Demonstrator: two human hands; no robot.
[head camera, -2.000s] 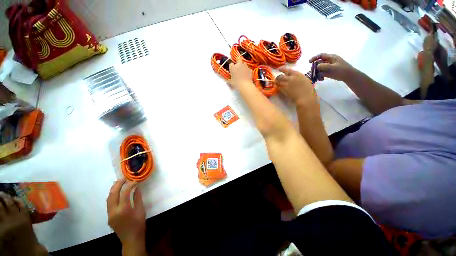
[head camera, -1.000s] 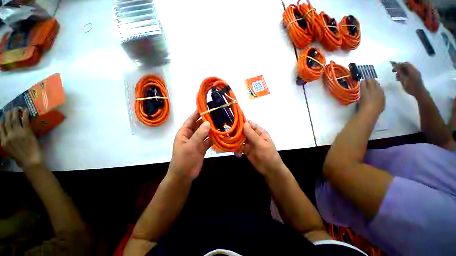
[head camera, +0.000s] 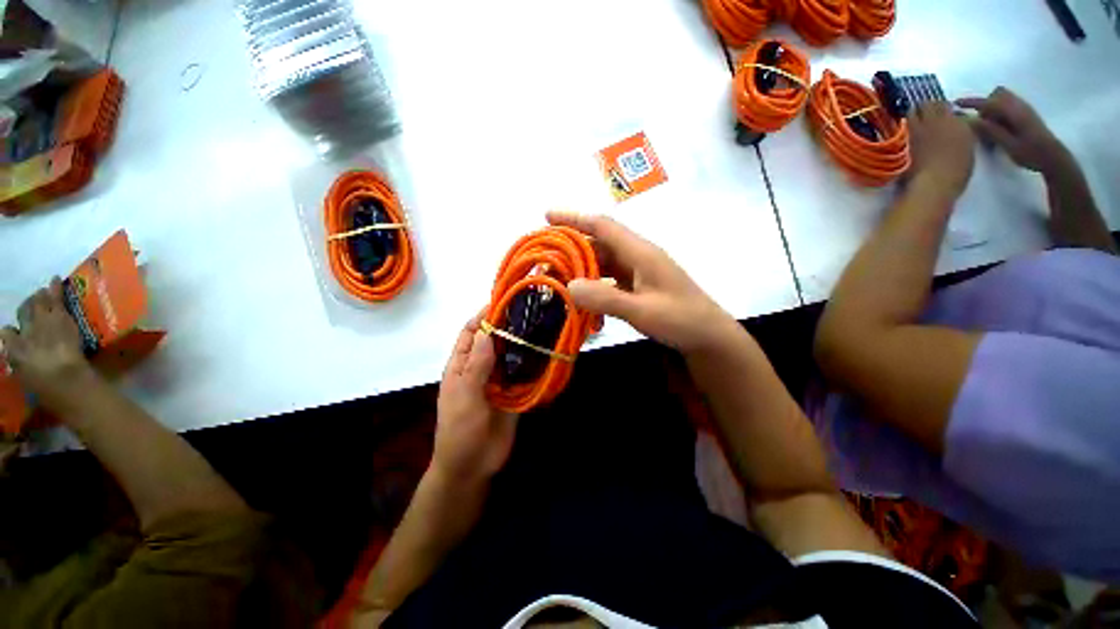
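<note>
A coiled orange cable (head camera: 540, 320) with black connectors in its middle and a pale band across it is held over the table's front edge. My left hand (head camera: 473, 399) grips its lower left side. My right hand (head camera: 645, 283) holds its upper right side, thumb on the front and fingers around the top. An orange insert card (head camera: 633, 166) with a white code patch lies beyond it. A second coiled cable (head camera: 369, 236) lies in a clear plastic tray (head camera: 329, 289) to the left.
A stack of nested trays (head camera: 322, 74) stands at the back left. More coils (head camera: 770, 86) lie at the right, beyond the table seam (head camera: 779, 221). The person on the right works with both hands near a dark striped piece. The person on the left holds an orange carton (head camera: 111, 293).
The held coil has turned and moved slightly down. My right hand has shifted from its lower right side to its upper right. The neighbour's carton has moved down and left.
</note>
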